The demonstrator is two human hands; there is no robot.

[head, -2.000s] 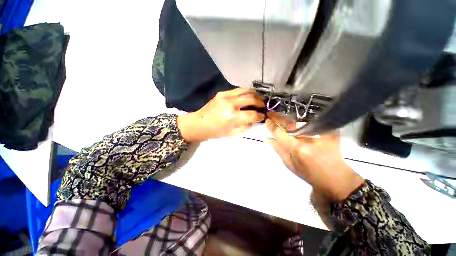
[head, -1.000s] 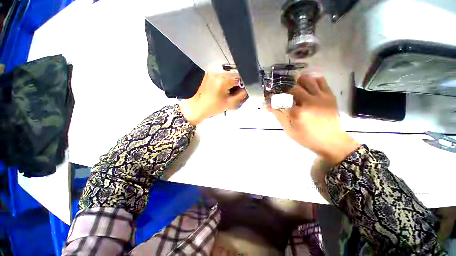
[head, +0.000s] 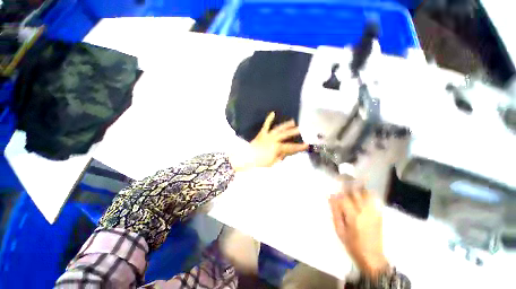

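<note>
A black panel [head: 269,84] lies flat on the white sewing table, its right side hidden behind the head of the industrial sewing machine [head: 328,115]. A thin camouflage edge shows along its left side. My left hand [head: 274,144] lies on the panel's lower edge with its fingers spread, left of the needle area. My right hand [head: 356,217] is blurred and sits below and right of the needle area, by a small white part. I cannot make out anything in its fingers. The presser foot and needle are too blurred to tell apart.
A stack of camouflage pieces [head: 79,99] lies at the table's left. A blue plastic bin [head: 322,25] stands behind the table [head: 175,113]. A black rectangle [head: 408,197] lies right of my right hand. More blue shows below the table's left edge.
The view has swung, showing more behind the table. My left hand has opened from its pinch and spread over the panel. My right hand has moved down from the needle area.
</note>
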